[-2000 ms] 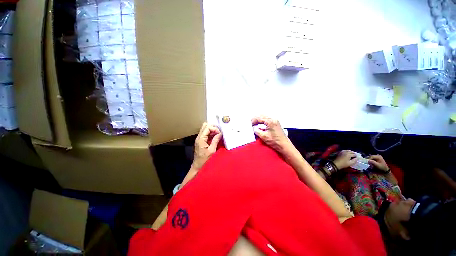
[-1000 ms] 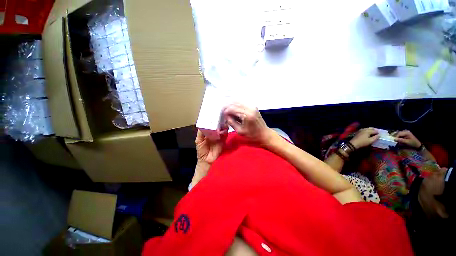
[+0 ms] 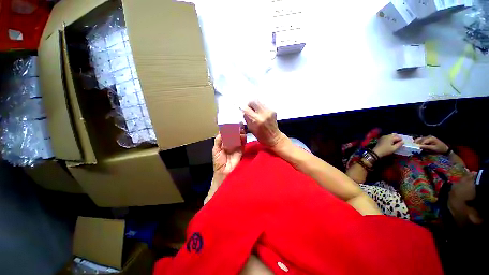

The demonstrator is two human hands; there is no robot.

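My left hand [image 3: 225, 156] holds a small white product box [image 3: 230, 136] at the table edge, in front of my red shirt. The box is end-on, and the face toward me looks pinkish. My right hand [image 3: 261, 124] is just right of and above the box, over the table edge. Its thumb and fingers are pinched together; a tiny pale thing may be at the tips, but it is too small to tell. A thin clear sheet or backing paper [image 3: 236, 83] lies faintly on the white table beyond my hands.
A brown shipping carton [image 3: 171, 80] stands open at left, with wrapped bundles [image 3: 126, 88] inside. A smaller open carton [image 3: 99, 241] is lower left. A row of white boxes [image 3: 289, 40] stands on the table [image 3: 343, 86]. More boxes [image 3: 397, 15] are at right. A seated person's hands [image 3: 407, 144] hold a white item.
The box has gone from flat, face up, to end-on in my left hand. My right hand has left the box and moved slightly up, fingers pinched. The view has shifted and turned.
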